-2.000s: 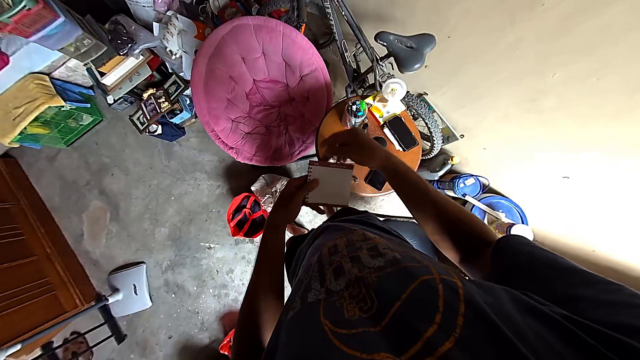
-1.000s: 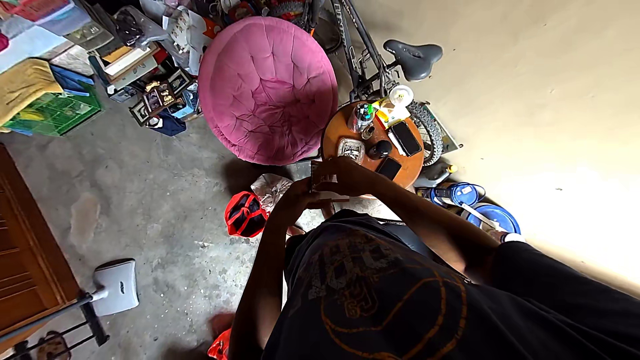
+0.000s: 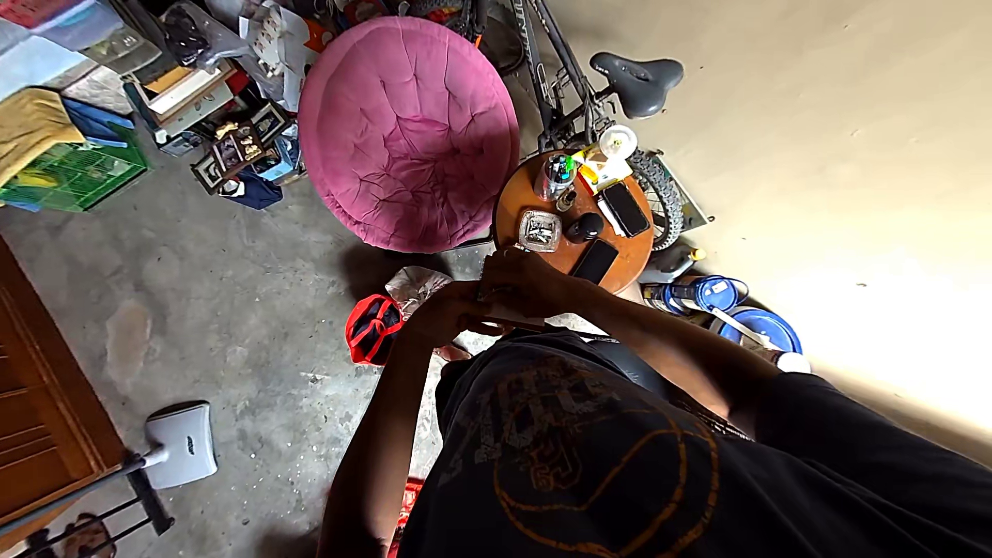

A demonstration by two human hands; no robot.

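Observation:
Close together in front of my body, my left hand [image 3: 448,314] and my right hand [image 3: 527,283] are both on a small spiral notepad [image 3: 511,316]. The left hand grips its left side, and the right hand is closed over its upper part, so much of the pad is hidden. Just beyond the right hand stands a round wooden table [image 3: 508,205]. On it are a glass ashtray [image 3: 540,231], a dark rounded object [image 3: 585,227], a black phone [image 3: 594,261], a second phone [image 3: 623,209] and a jar of pens or lighters [image 3: 556,175].
A pink round cushioned chair [image 3: 411,132] adjoins the table, with a bicycle saddle [image 3: 639,81] behind. Blue-lidded buckets [image 3: 759,329] stand by the wall. A red bag [image 3: 373,329] lies on the concrete floor. At left are a green crate [image 3: 77,174] and a wooden cabinet [image 3: 46,387].
Two seconds ago the notepad's pale page lay flat in view, with the right hand above it. Now the right hand covers much of the pad, which is tilted.

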